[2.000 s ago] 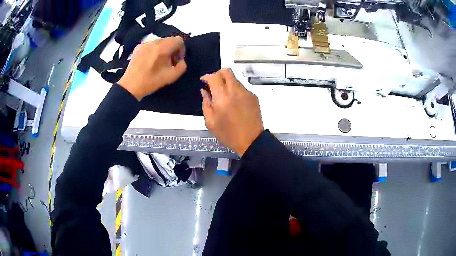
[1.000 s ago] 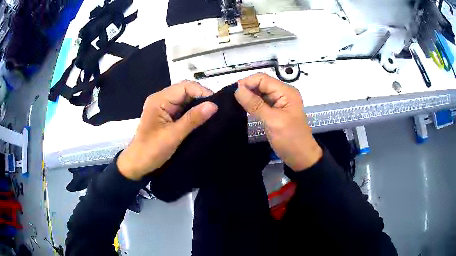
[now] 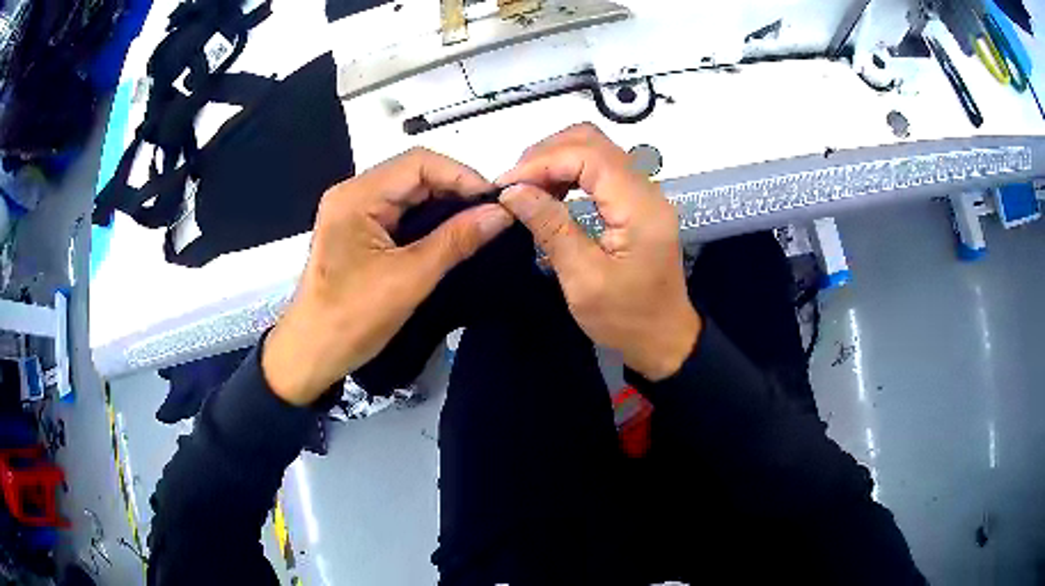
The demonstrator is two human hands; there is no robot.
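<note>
My left hand [image 3: 384, 258] pinches the edge of a black cloth panel [image 3: 458, 286] between thumb and fingers. My right hand [image 3: 602, 235] pinches the same edge right beside it, and the fingertips of both hands nearly touch. The panel hangs below the hands over the front edge of the table, in front of my lap. Its lower part merges with my dark clothing, so its outline is hard to tell.
A black heap with strap-like loops [image 3: 172, 126] and a flat black panel [image 3: 269, 160] lie at table left. The silver bed plate [image 3: 493, 52] and brass tabs [image 3: 455, 21] are at the top. Slim tools [image 3: 957, 80] lie at the right. A printed ruler [image 3: 848, 189] runs along the front edge.
Both hands left the table with a black panel and now hold it over the front edge. Since one second ago the fingertips have come closer together. The view has shifted, with the machine now higher.
</note>
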